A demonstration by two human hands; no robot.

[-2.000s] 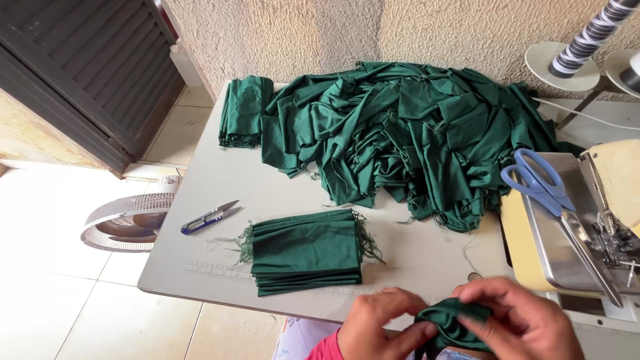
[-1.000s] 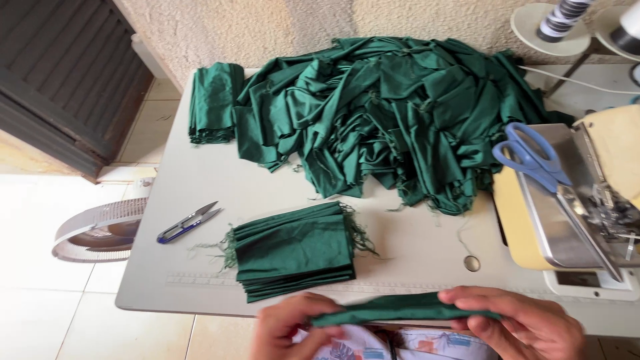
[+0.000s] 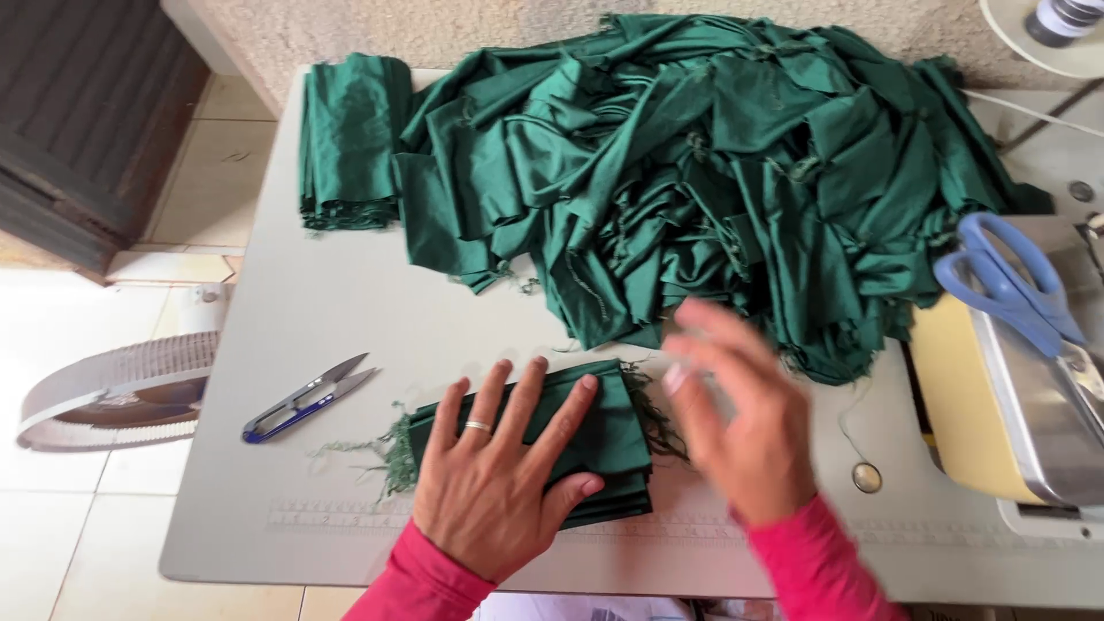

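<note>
My left hand [image 3: 504, 470], a ring on one finger, lies flat with spread fingers on a stack of folded green fabric pieces [image 3: 617, 431] with frayed ends. To the right of the stack my right hand [image 3: 733, 405] is raised, blurred, its fingers apart and nothing seen in them. Beyond both hands a large heap of green fabric [image 3: 586, 181] spreads over the table. A second folded green stack [image 3: 352, 142] stands at the heap's left. Thread snips [image 3: 306, 398] with a blue handle lie left of my left hand.
Blue-handled scissors [image 3: 1013, 285] rest on the sewing machine [image 3: 966, 397] at the right. A small round metal object [image 3: 866, 477] with a thread lies nearer. Ruler markings [image 3: 673, 528] run along the table's front [image 3: 259, 552]. A fan [image 3: 121, 397] stands at the left, a thread spool [image 3: 1065, 19] top right.
The green strip held between both hands at the front edge is no longer in them. My left hand has come onto the folded stack, and my right hand has moved up toward the heap.
</note>
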